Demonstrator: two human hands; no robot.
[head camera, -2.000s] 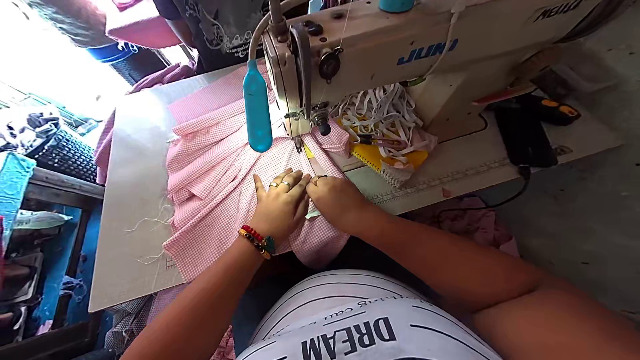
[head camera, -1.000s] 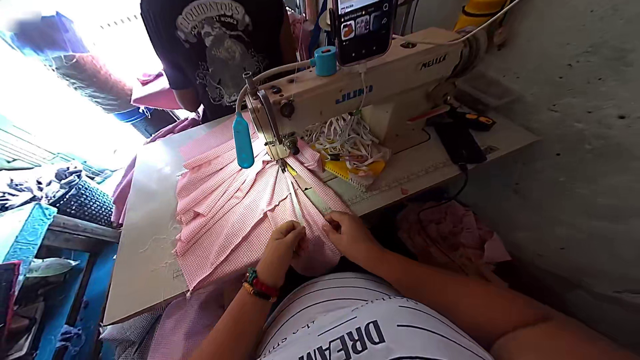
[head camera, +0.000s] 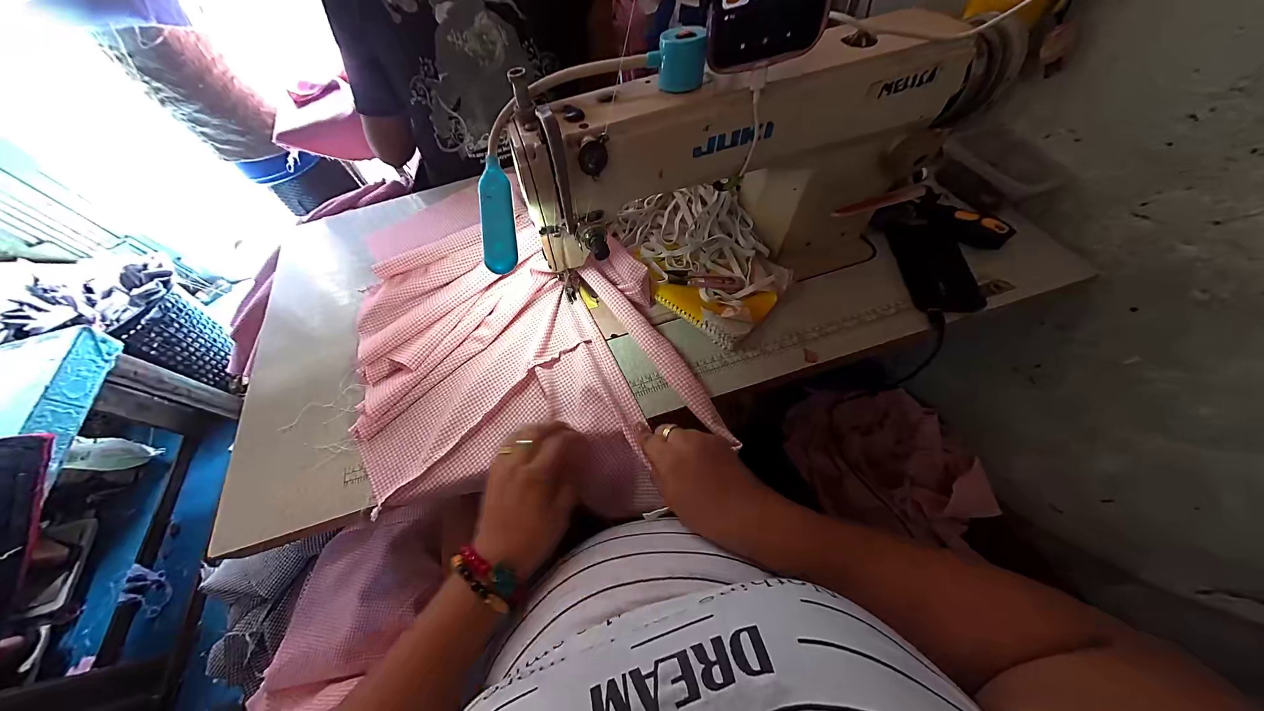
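Pink checked fabric (head camera: 474, 365) lies in folds across the sewing table, and part of it passes under the presser foot (head camera: 570, 286) of a Juki sewing machine (head camera: 691, 138). A narrow strip of the fabric runs from the foot toward me. My right hand (head camera: 701, 474) pinches the strip and fabric edge near the table's front. Just left of it, my left hand (head camera: 533, 484), partly blurred, is curled at the fabric's near edge; whether its fingers grip the cloth is not plain. A turquoise lamp (head camera: 499, 217) hangs beside the machine head.
White elastic strips (head camera: 691, 232) lie in a heap on a yellow item (head camera: 726, 311) under the machine arm. A black device with a cable (head camera: 933, 257) rests at the right. Another person (head camera: 444, 89) stands behind the table. A black basket (head camera: 178, 336) is at the left.
My hands were on the cloth near the presser foot two seconds ago and are now closer to my body. Since one second ago, they have moved further apart. The view has shifted.
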